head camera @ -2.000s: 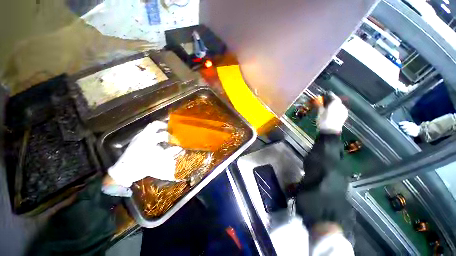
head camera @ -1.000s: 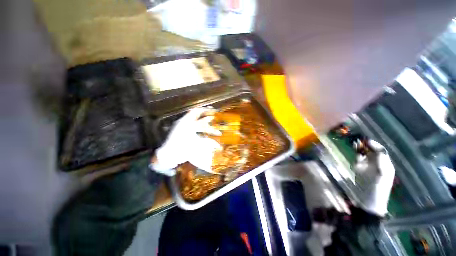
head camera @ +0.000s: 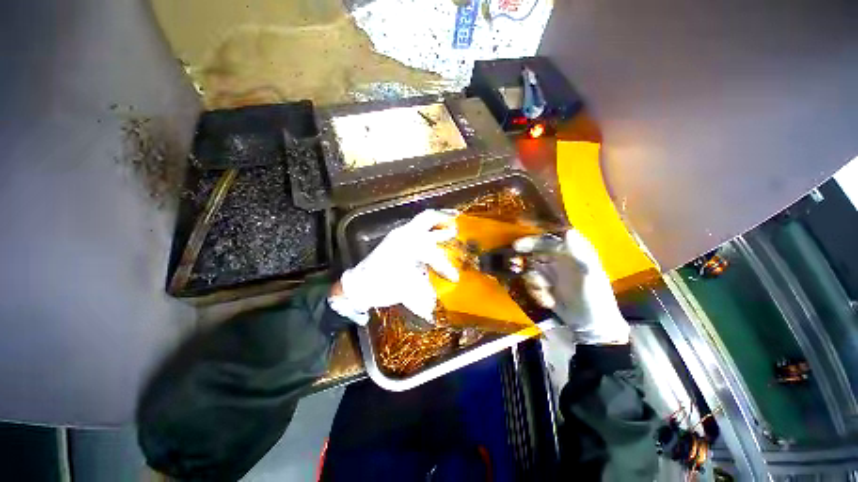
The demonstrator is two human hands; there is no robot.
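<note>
My left hand, in a white glove, holds the orange shield sheet over the wire tray. The sheet looks bent or folded, with one part above and one below a dark gap. My right hand, also gloved, is at the sheet's right side with its fingers around a small dark wound coil. The coil is partly hidden by the fingers. Copper wire offcuts lie in the tray.
The solder pot is behind the tray. The dross tray with a tan stick is at left. A black box with a red light and the orange-yellow guard strip are right. The green conveyor carries coils.
My right hand has moved left from the conveyor to the sheet, with a coil in its fingers. The sheet now stands raised and bent. The camera view has shifted.
</note>
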